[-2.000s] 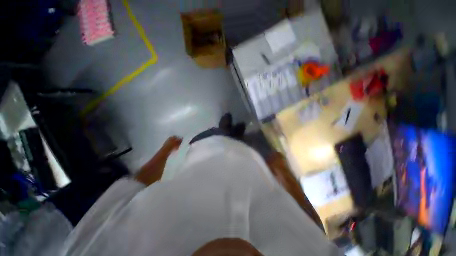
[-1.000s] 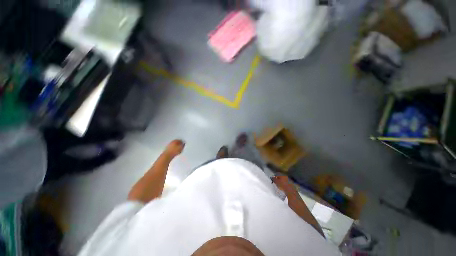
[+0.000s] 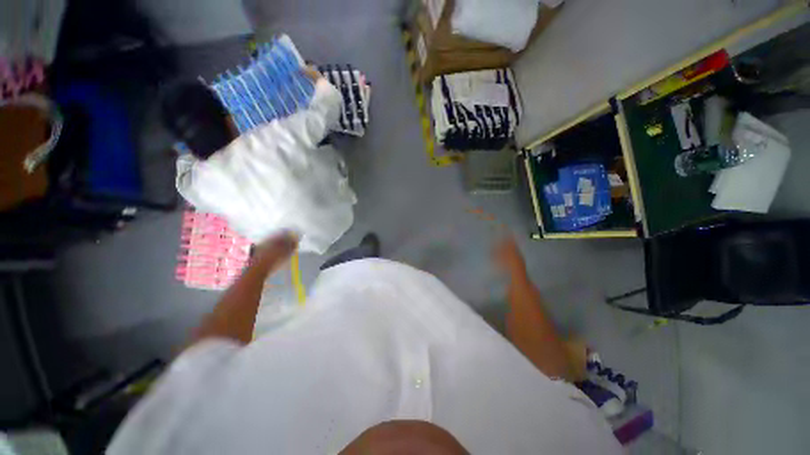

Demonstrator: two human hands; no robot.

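Note:
My left hand [image 3: 281, 245] hangs in front of me at the left, blurred, beside a pink ribbed stack [image 3: 211, 252] on the floor. My right hand [image 3: 508, 256] hangs at the right over the floor, also blurred. I cannot make out anything held in either hand, nor how the fingers lie. A person in a white top [image 3: 271, 178] bends over a blue ribbed block [image 3: 269, 87] ahead on the left, one hand at its edge. A black-and-white ribbed block [image 3: 353, 99] is beside it.
A large carton [image 3: 441, 44] with white wrap and another black-and-white stack [image 3: 475, 105] stand ahead by yellow-black tape. A green bench [image 3: 668, 191] with papers and a shelf of blue packs [image 3: 582, 197] is at the right. A black chair [image 3: 742, 267] stands near it.
The view has turned and moved on. The desk side and the open brown carton have left the picture; the bending person and blue block have come in. Both hands still hang at my sides.

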